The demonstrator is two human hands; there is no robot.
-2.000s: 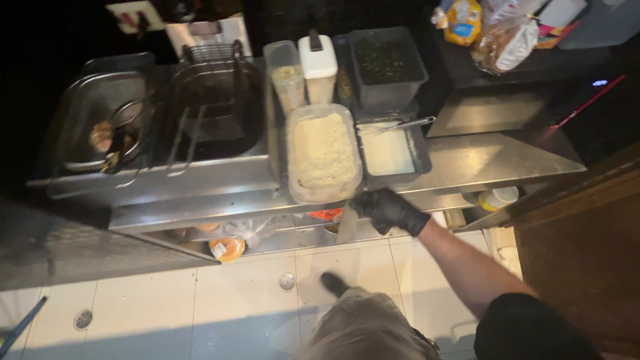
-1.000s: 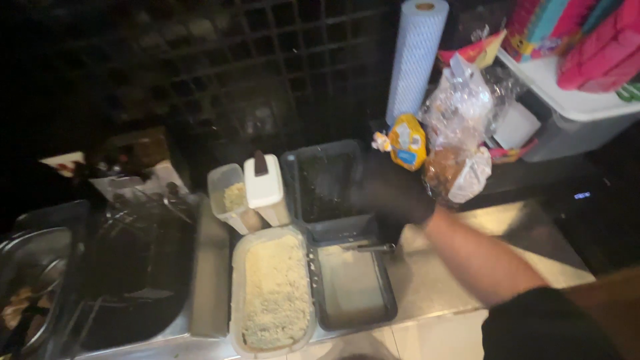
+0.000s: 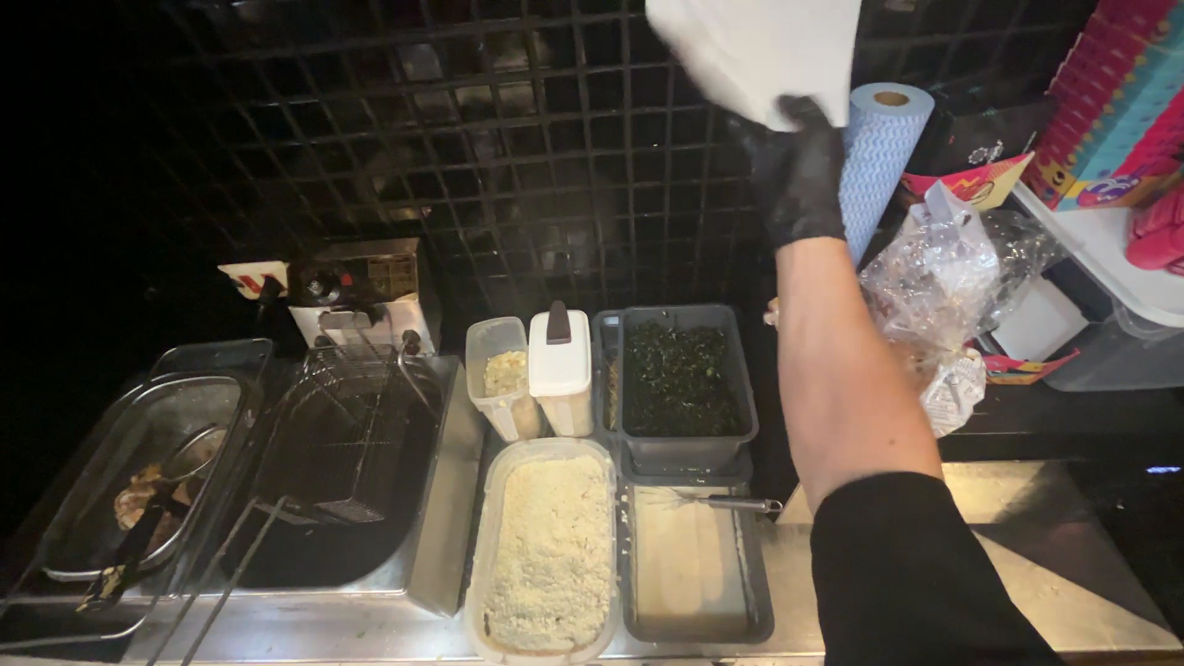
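My right hand [image 3: 803, 176], in a black glove, is raised at the upper middle with its fingers on a white sheet-like item [image 3: 772, 55], blurred at the top edge. Just right of the glove stands a roll of blue wavy-patterned cloth [image 3: 883, 157]. My left hand is out of view. Below are a tub of pale crumbs [image 3: 550, 555], a dark tub of creamy batter [image 3: 689, 564] with a whisk [image 3: 731, 502] across its rim, and a tub of chopped dark greens [image 3: 680, 379]. Two upright containers stand left of the greens, one with a white lid [image 3: 559, 356].
At left, a deep fryer [image 3: 342, 555] holds a wire basket [image 3: 347, 444]; beside it a metal pan [image 3: 213, 398] contains food and utensils. Plastic bags [image 3: 943, 268] and a lidded grey bin [image 3: 1110, 361] with colourful boxes [image 3: 1101, 120] occupy the right. A black tiled wall stands behind.
My right hand has risen from in front of the tubs, past the greens, to the upper wall area, and now has the white item. The view has tilted up towards the wall.
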